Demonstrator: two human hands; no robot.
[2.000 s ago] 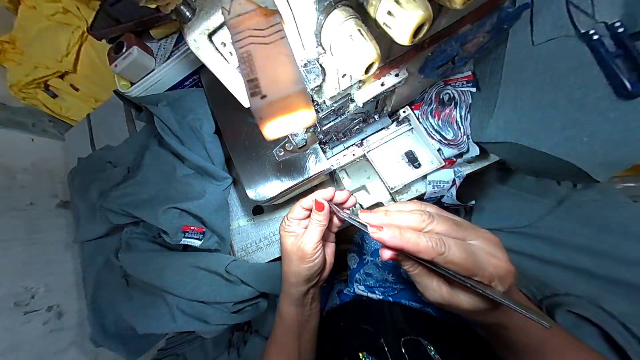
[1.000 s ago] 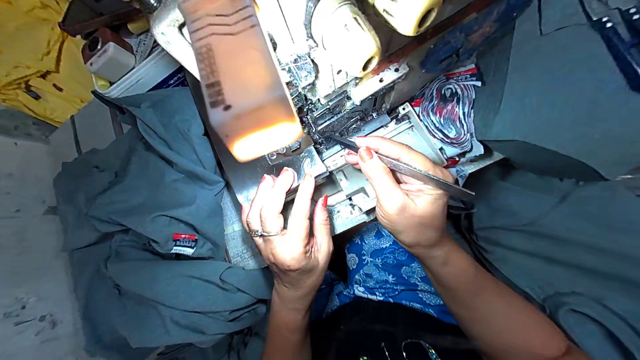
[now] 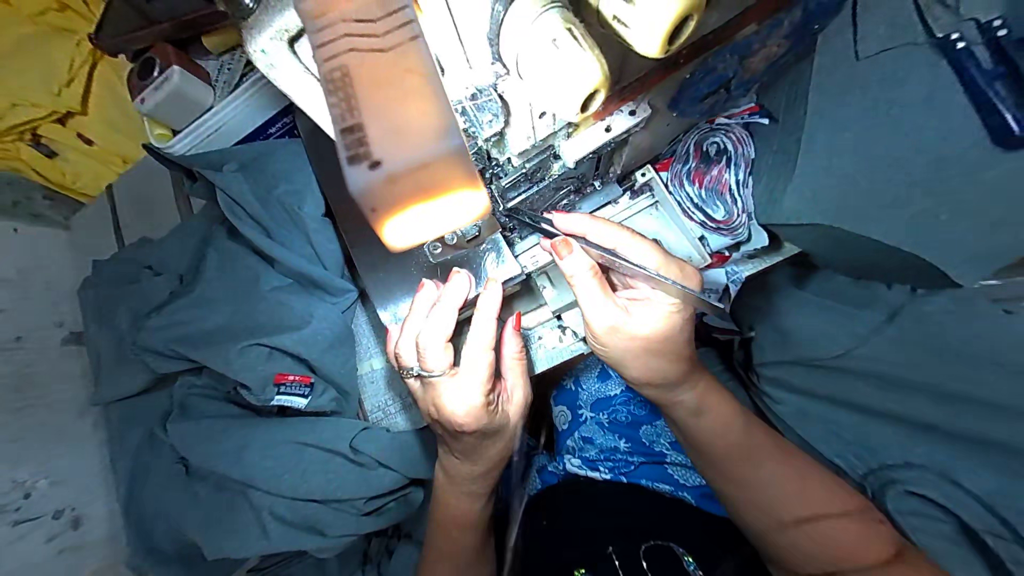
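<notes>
My right hand [image 3: 640, 320] holds a pair of long metal tweezers [image 3: 632, 268] between thumb and fingers. Their tips reach into the looper area of an industrial overlock sewing machine [image 3: 552, 80], beside its metal bed plate [image 3: 392, 284]. My left hand [image 3: 464, 368], a ring on one finger, rests its fingertips at the front edge of that plate and appears to hold nothing. An orange-tinted translucent plastic guard [image 3: 396, 112] hangs over the plate, bright at its lower end. Whether the tweezers grip a thread cannot be seen.
Grey-green garments lie in a heap [image 3: 264, 304] at the left, one with a red and black label [image 3: 294, 390]; more dark fabric [image 3: 848, 360] lies at the right. A roll of printed labels [image 3: 712, 180] sits beside the machine. Yellow fabric [image 3: 56, 88] and a white container [image 3: 232, 120] are upper left.
Two seconds ago both hands were together at the tweezers' tip, in front of the machine. My right hand has moved the tweezers up into the machine; my left hand has parted from them to the plate's edge.
</notes>
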